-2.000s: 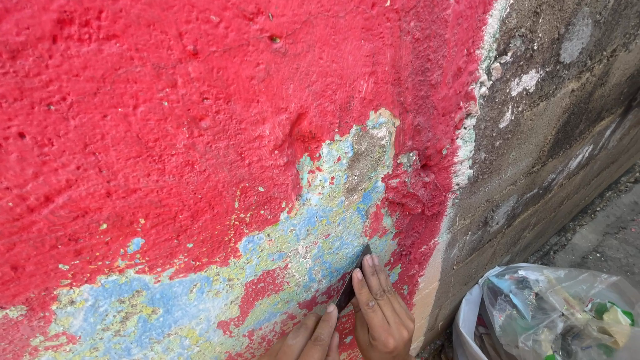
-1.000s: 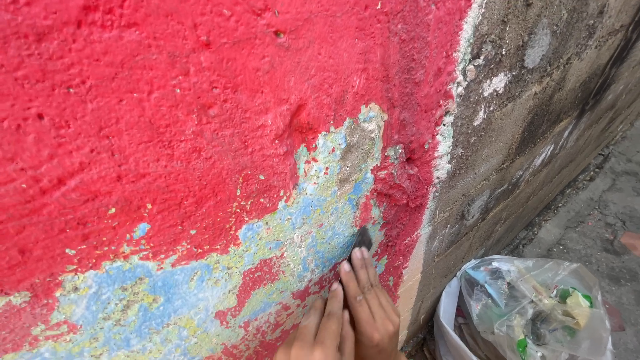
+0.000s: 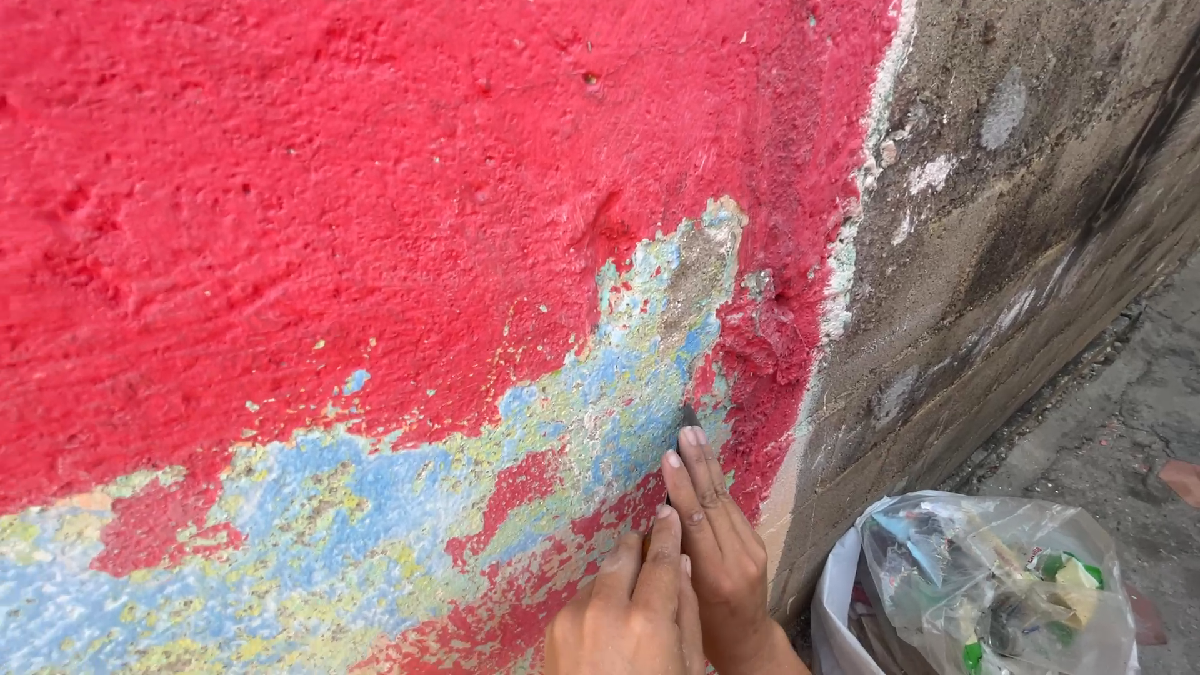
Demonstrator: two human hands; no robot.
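Observation:
A wall with red paint (image 3: pixel 375 206) fills most of the view, and a ragged patch of blue and yellowish-green older paint (image 3: pixel 375 497) shows through it. A dark, thin-bladed scraping tool (image 3: pixel 689 415) has its tip against the right part of this patch. My right hand (image 3: pixel 717 544) lies along the blade with its fingers extended. My left hand (image 3: pixel 630 600) is just below and to the left, its fingers closed around the tool's handle, which is mostly hidden. The two hands are close together.
A bare concrete wall (image 3: pixel 994 234) continues to the right of the red paint's edge. At its foot, on the grey pavement (image 3: pixel 1078 450), stands a white bag (image 3: pixel 834 600) with a clear plastic bag of litter (image 3: pixel 994 572) in it. A reddish fragment (image 3: pixel 1183 480) lies at the right edge.
Both hands stay on the tool at the patch's right part. The blade's angle has shifted: it looked broad a second ago and shows as a narrow tip now.

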